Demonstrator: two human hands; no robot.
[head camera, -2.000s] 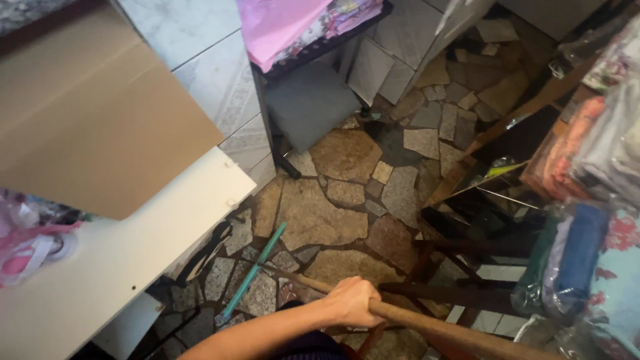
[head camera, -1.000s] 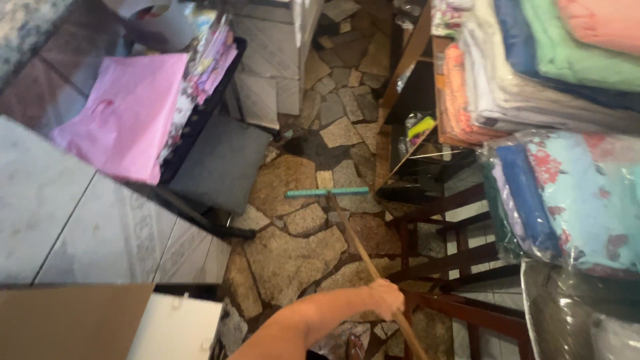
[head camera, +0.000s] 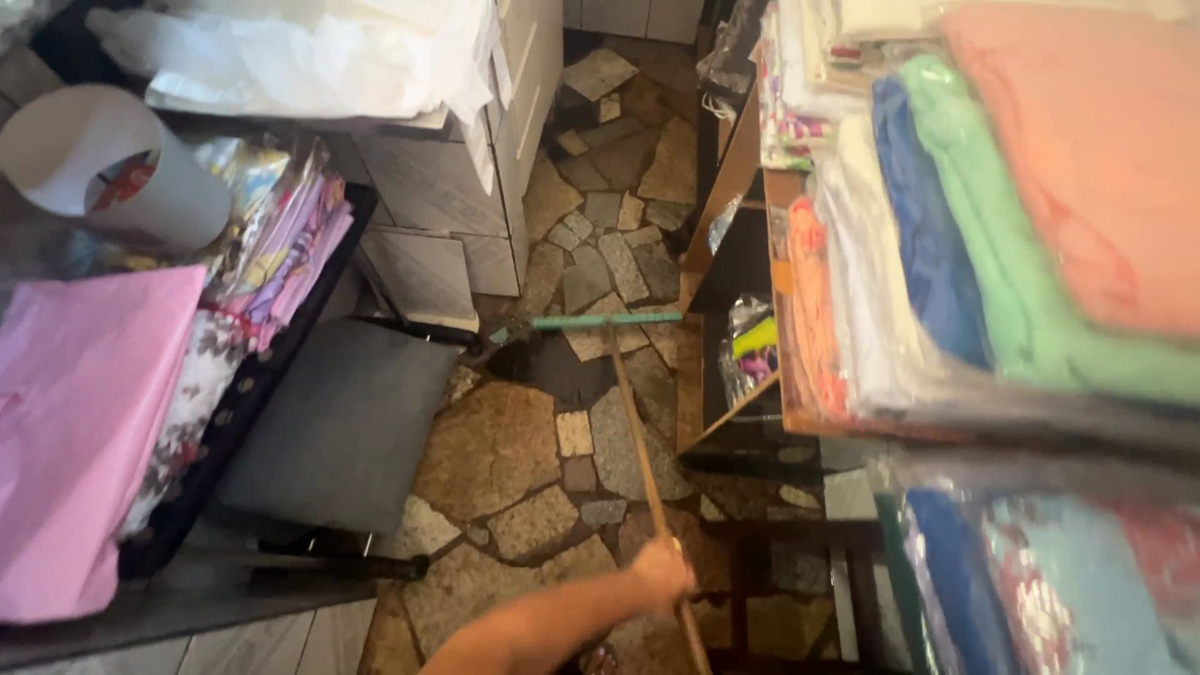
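Observation:
My left hand (head camera: 661, 572) is closed around the wooden handle of a floor squeegee (head camera: 640, 441) near the bottom centre. From my fist the handle runs up and slightly left to a thin teal head (head camera: 607, 321), which lies crosswise on the irregular stone floor (head camera: 487, 441). The head's right end is close to the base of a wooden shelf unit; its left end is near the foot of a dark chair. The forearm comes in from the bottom edge. My right hand is out of view, and the handle's upper end is cut off by the frame.
At left are a grey-seated chair (head camera: 337, 422) and a dark rack with pink fabric (head camera: 94, 422). White cloth (head camera: 309, 56) covers a surface behind. Folded textiles (head camera: 1059, 187) overhang at right, above a wooden shelf unit (head camera: 691, 375). The stone floor narrows into a passage ahead.
The squeegee head has moved farther forward along the stone floor and now lies past the grey-seated chair. My left hand has kept its hold on the handle. The view has swung and moved forward.

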